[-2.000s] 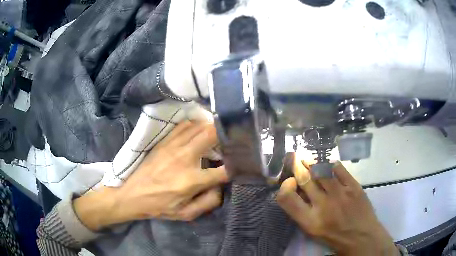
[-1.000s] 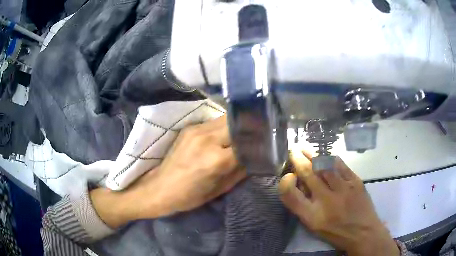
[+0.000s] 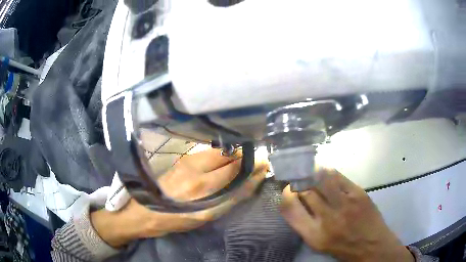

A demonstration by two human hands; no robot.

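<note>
The white sewing machine head (image 3: 286,56) fills the top of the view. Its shiny curved metal guard (image 3: 134,169) crosses in front of my left hand. My left hand (image 3: 189,189) lies on the garment left of the needle area, fingers reaching under the head; its fingertips are partly hidden. My right hand (image 3: 342,217) pinches the edge of the ridged grey knit (image 3: 263,225) just right of the needle area. White quilted lining (image 3: 166,149) shows through the guard. The presser foot and needle are hidden or too bright to tell.
Dark grey quilted cloth (image 3: 66,112) is piled at the left. The white machine bed (image 3: 388,153) and a table strip with a dark ruled line (image 3: 419,204) lie at the right. A grey tension knob (image 3: 294,164) hangs close above my right fingers.
The view has shifted nearer the machine head, so the guard looks wider and farther left. My left hand has moved slightly nearer the needle area. My right hand still pinches the knit.
</note>
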